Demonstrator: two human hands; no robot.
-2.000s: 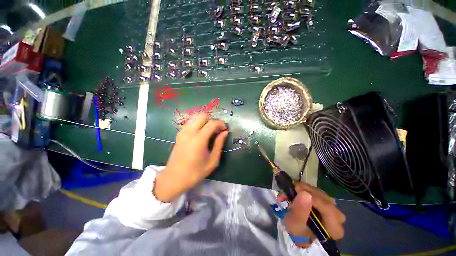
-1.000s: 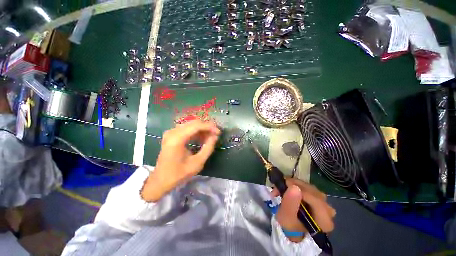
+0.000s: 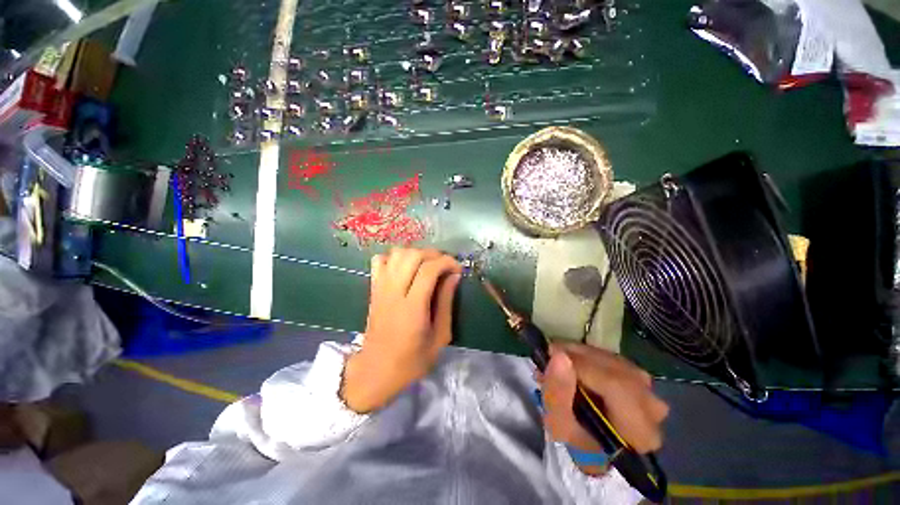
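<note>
My left hand [image 3: 410, 316] is bare, with its fingertips bunched beside a small metal-cased component [image 3: 470, 264] on the green mat. The thin solder wire [image 3: 316, 264] runs from the left into this hand; its end at the fingertips is hidden. My right hand [image 3: 604, 396] holds the black and yellow soldering iron [image 3: 536, 340] like a pen. The iron's tip points up-left and is close to the component; contact is not clear. Another small component [image 3: 460, 181] lies just above. Red lead wires [image 3: 385, 214] lie in a loose pile above my left hand.
A round pot of silvery shreds [image 3: 558, 184] stands right of the wires. Below it is a pale strip [image 3: 553, 306] with a grey lump. A black fan [image 3: 681, 276] stands at right. The solder spool [image 3: 116, 193] and blue stick [image 3: 182, 232] are left. A tray of units [image 3: 444, 108] lies behind.
My left hand has moved right and closed its fingers in beside the component. The iron's tip has moved up-left to the component. The view has shifted slightly.
</note>
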